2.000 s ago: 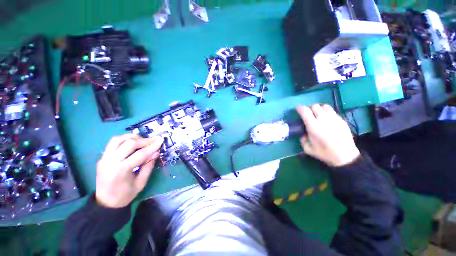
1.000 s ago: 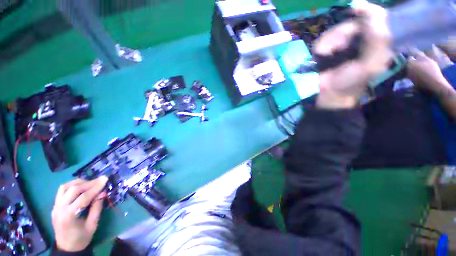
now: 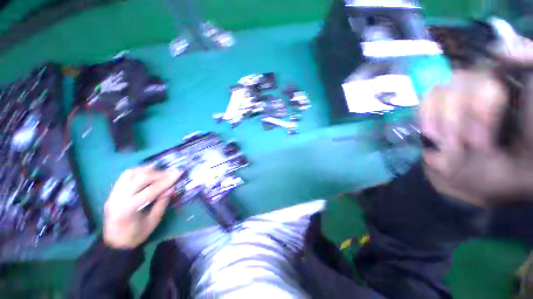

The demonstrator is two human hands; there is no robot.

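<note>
The open black gun-shaped housing [image 3: 213, 169] lies on the green bench in front of me, its grip pointing toward my lap. Silver and black parts show inside it. My left hand [image 3: 137, 201] has its fingertips on the housing's left end. My right hand [image 3: 473, 128] is raised at the right, large and blurred. Something dark shows by its fingers, but I cannot tell what it is or whether the hand grips it. The electric screwdriver cannot be made out.
A second gun-shaped housing [image 3: 120, 96] lies farther back left. A parts tray [image 3: 79, 193] stands at far left. Loose mechanism parts [image 3: 260, 102] lie behind the housing. A dark dispenser box [image 3: 339, 64] with a teal box [image 3: 431, 73] stands right. Metal brackets [image 3: 216, 35] are at the back.
The screwdriver has gone from the bench beside the housing. My right hand has left that spot, rising up and to the right. My left hand stays at the housing. The view swung right and back.
</note>
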